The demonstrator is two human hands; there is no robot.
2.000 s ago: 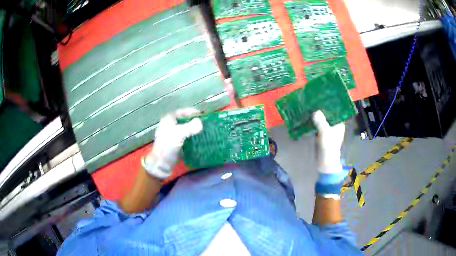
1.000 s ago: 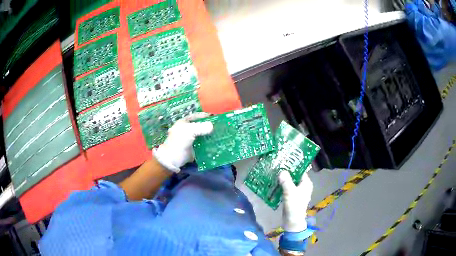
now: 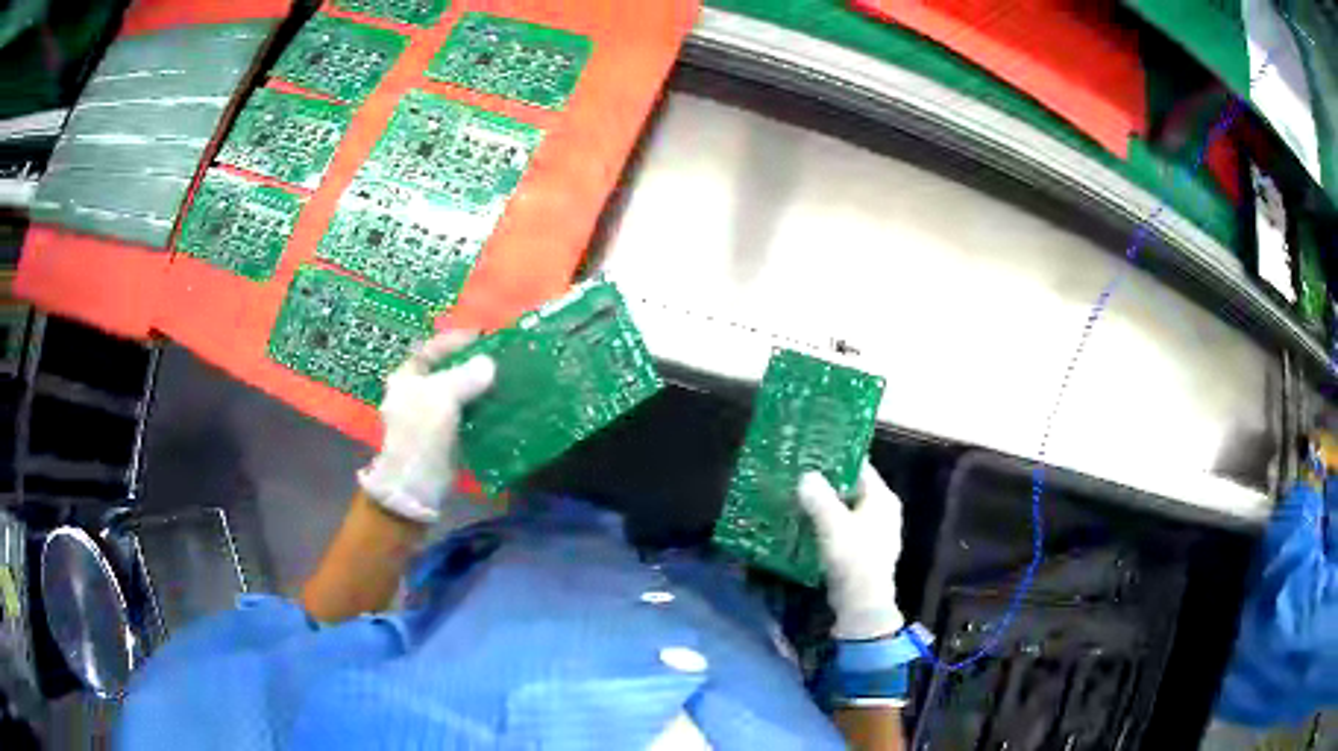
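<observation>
My left hand (image 3: 421, 437), in a white glove, grips the left edge of a green circuit board (image 3: 565, 385), thumb on its face. My right hand (image 3: 856, 546), also white-gloved with a light-blue strap at the wrist, grips a second circuit board (image 3: 797, 455) by its lower right part. Both boards are held up in front of my blue smock, apart from each other. My fingers behind the boards are hidden.
Several boards (image 3: 341, 332) lie in two columns on a red sheet (image 3: 587, 125) at the left, beside a dull green slotted block (image 3: 140, 140). A shiny flat bed (image 3: 939, 279) runs across ahead. A black fixture tray (image 3: 1027, 646) is lower right. Another person's blue sleeve (image 3: 1280, 616) shows at the right edge.
The view has swung right to the shiny bed. Both boards are still held. The right-hand board has turned more upright and stands farther from the left-hand one, which has tilted.
</observation>
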